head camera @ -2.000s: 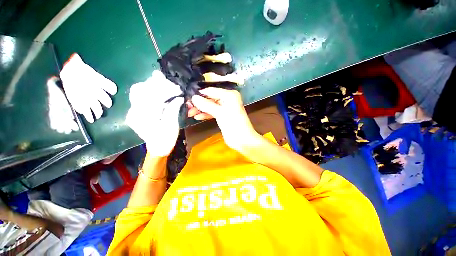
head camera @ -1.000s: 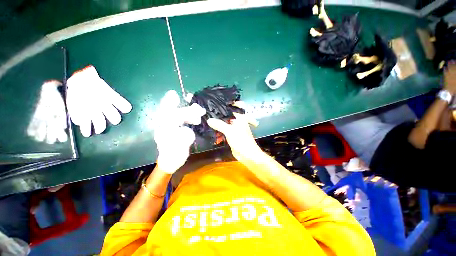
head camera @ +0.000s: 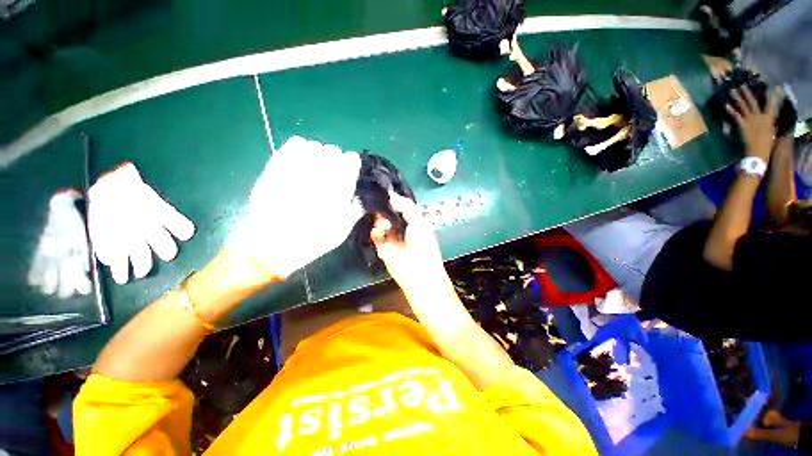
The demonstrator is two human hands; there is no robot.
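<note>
A black bushy piece (head camera: 381, 178) is between my hands, just above the green bench near its front edge. My left hand (head camera: 303, 200), in a white knit glove, holds it from the left; its fingertips are partly hidden. My bare right hand (head camera: 402, 233) grips the piece from the right and below. No beige ends show clearly on it. A small white squeeze bottle (head camera: 442, 166) with a blue tip is on the bench right of the piece.
A spare white glove (head camera: 133, 221) lies at left beside a dark-framed panel (head camera: 96, 267). Several black pieces (head camera: 545, 89) with beige ends and a cardboard piece (head camera: 678, 123) are at right. A person (head camera: 712, 267) works there. Blue bins (head camera: 686, 392) stand below.
My left hand has risen and spread across the piece. The piece is now more upright and compact, and its beige ends no longer show. The view has shifted right, showing more of the person.
</note>
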